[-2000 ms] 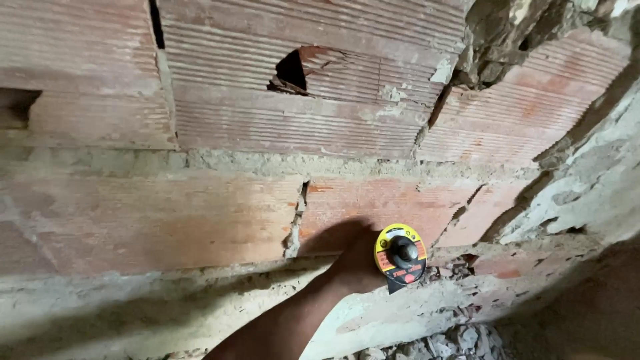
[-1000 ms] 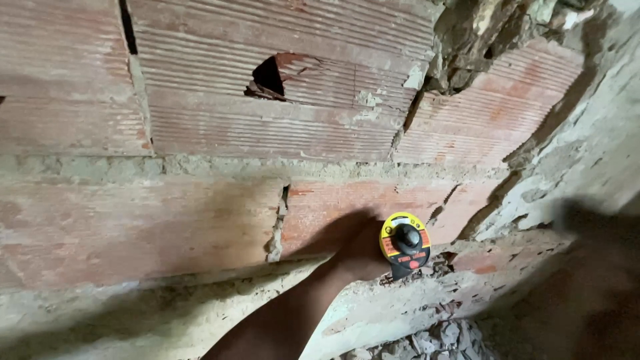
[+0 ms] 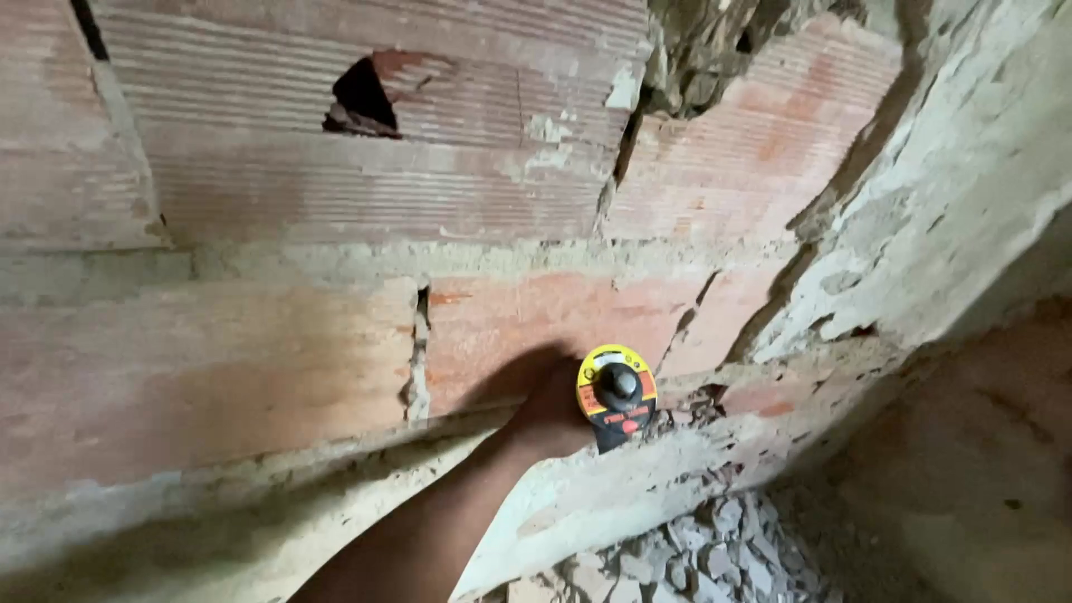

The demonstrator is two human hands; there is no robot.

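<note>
My left hand (image 3: 553, 410) is closed round a chisel with a round yellow, orange and black hand guard (image 3: 617, 389). The chisel is seen end-on, its metal striking end towards me. Its blade is hidden behind the guard and my hand, so contact with the wall cannot be seen. Just behind it is the lower course of reddish hollow clay bricks (image 3: 536, 327). My right hand is out of view.
Ribbed bricks (image 3: 268, 167) above have a broken hole (image 3: 364, 96). Rough plaster (image 3: 946, 176) covers the right side. Broken rubble (image 3: 695, 553) lies at the wall's foot. A plastered ledge (image 3: 569, 511) runs below the bricks.
A dark blurred shape at the right, seen one second ago, is gone. My left hand still holds the chisel near the same brick. The view has shifted slightly.
</note>
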